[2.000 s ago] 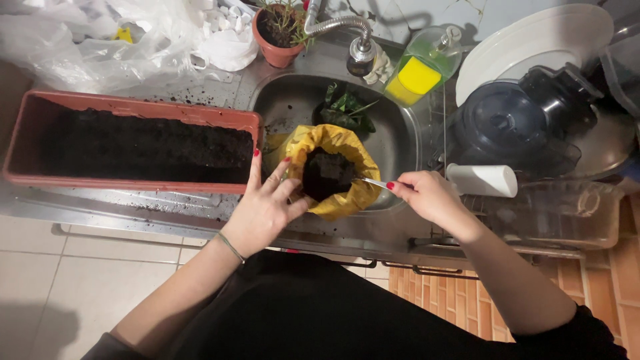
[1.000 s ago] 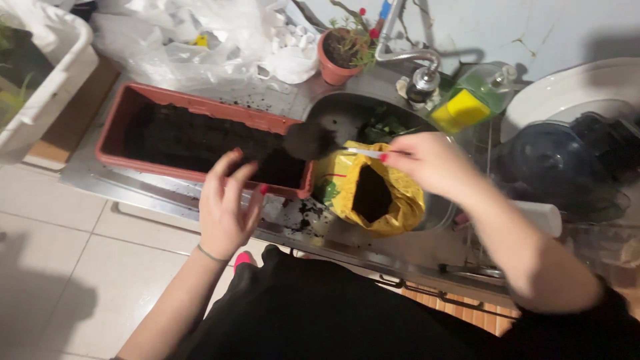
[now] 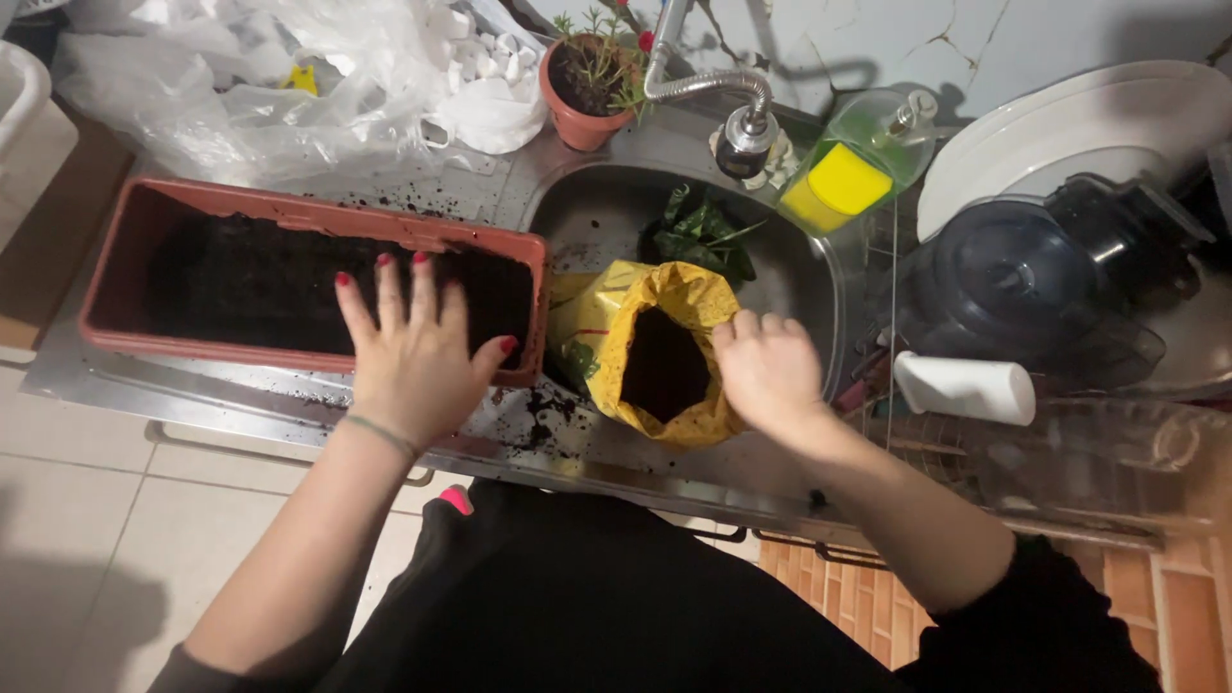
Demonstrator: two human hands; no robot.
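Observation:
My left hand (image 3: 414, 356), fingers spread, lies over the dark soil (image 3: 250, 279) in a long terracotta-coloured plastic planter (image 3: 217, 351), near its right end. It holds nothing. My right hand (image 3: 770, 371) is curled at the right rim of a yellow plastic bag (image 3: 688, 279) with dark soil inside. Whether it grips the rim or the white-handled tool seen earlier cannot be told; that tool is not visible. The bag stands open-mouthed at the front of the steel sink (image 3: 794, 289), just right of the planter. A dark green leafy plant (image 3: 707, 236) lies behind it in the sink.
Behind the planter lie crumpled clear plastic bags (image 3: 260, 106). A potted flowering plant (image 3: 587, 96) stands left of the faucet (image 3: 748, 140). A green bottle with a yellow sponge (image 3: 847, 183) is behind the sink. Dishes (image 3: 1059, 125) and a white cup (image 3: 965, 388) sit right. Soil is spilled between planter and bag.
The scoop of soil that my right hand held at the planter's right end is no longer seen. That hand is now at the bag's right rim. My left hand has spread over the planter's soil.

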